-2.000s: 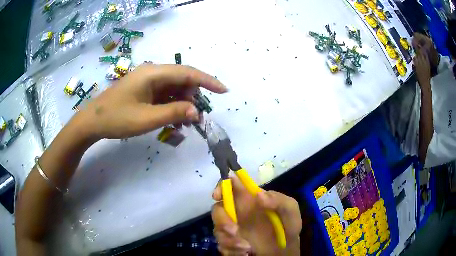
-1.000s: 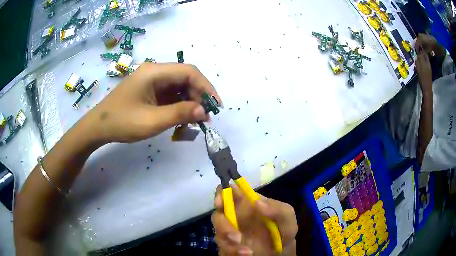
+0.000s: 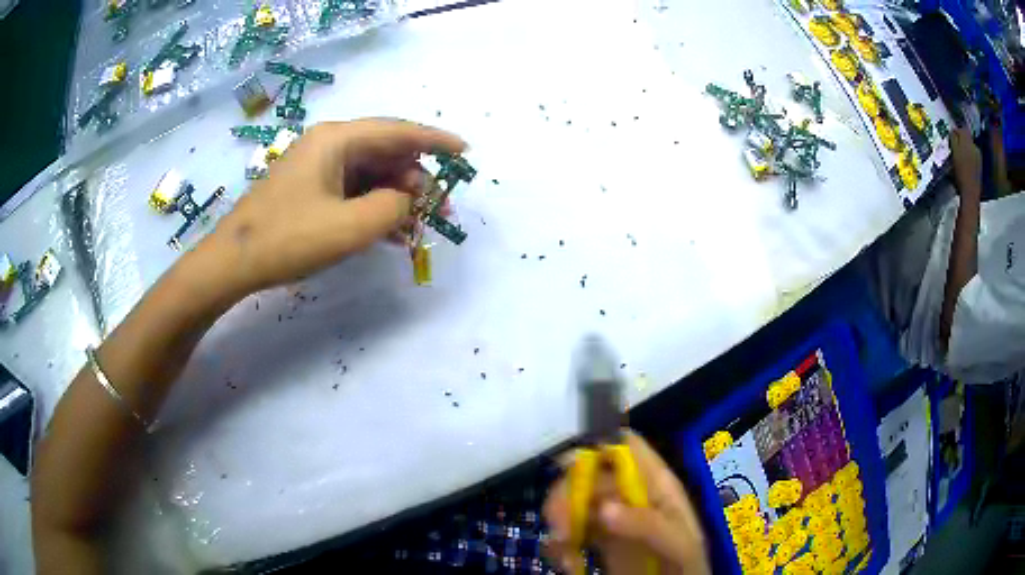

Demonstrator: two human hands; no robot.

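My left hand [image 3: 320, 202] holds a green branched circuit board assembly [image 3: 450, 197] between its fingertips above the white bench. A small battery with yellow tape [image 3: 422, 265] hangs below that board. My right hand [image 3: 629, 511] holds diagonal cutters [image 3: 601, 421] with yellow handles near the bench's front edge, apart from the board. The cutter jaws are blurred and point away from me; I cannot tell whether they are closed.
A board pile [image 3: 776, 129] lies at the right. More boards lie on clear plastic packing [image 3: 214, 84] at the left. Dark offcuts dot the white bench [image 3: 540, 416]. A blue bin [image 3: 863, 432] with yellow parts stands at the lower right. Another person's arm [image 3: 964, 225] is at the right edge.
The cutters in my right hand have moved away from the board, down and to the right. The held board has turned and risen slightly, showing more of itself. The other person's arm has shifted.
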